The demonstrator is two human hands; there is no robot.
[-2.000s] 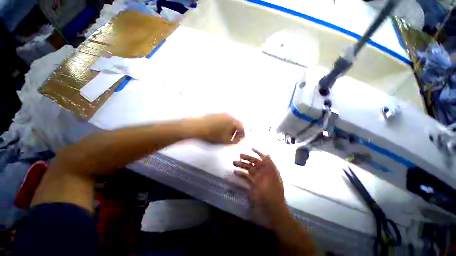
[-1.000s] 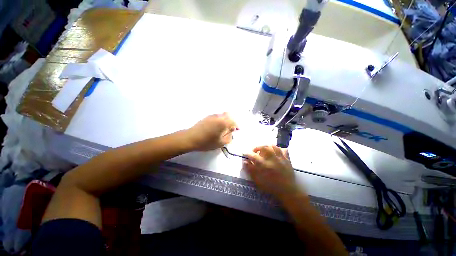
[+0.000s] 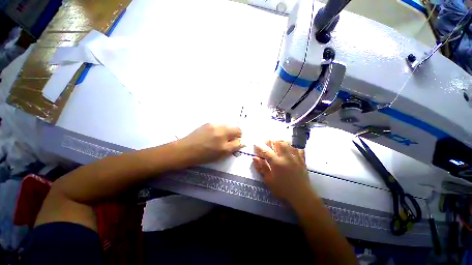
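My left hand (image 3: 211, 144) is just left of the needle area, with its fingers curled together low over the white table. My right hand (image 3: 282, 166) lies in front of the presser foot area, fingers bent and pointing to the left hand. Glare washes out the surface between them, so any white cloth at the fingertips cannot be made out. A thin dark line shows between the hands. The sewing machine head (image 3: 357, 77) stands over this bright spot. White fabric strips (image 3: 61, 83) lie crossed at the left, partly on the brown board (image 3: 31, 85).
Open-bladed black scissors (image 3: 385, 178) lie right of my right hand. A grey printed ruler (image 3: 222, 187) runs along the front edge. The lit control panel (image 3: 455, 161) is at the right. A red object (image 3: 32, 199) and a white piece (image 3: 176, 211) are below the table.
The view has shifted closer to the machine. Both hands came down to the table before the needle area. My right hand's spread fingers have drawn in, and my left has moved closer to it.
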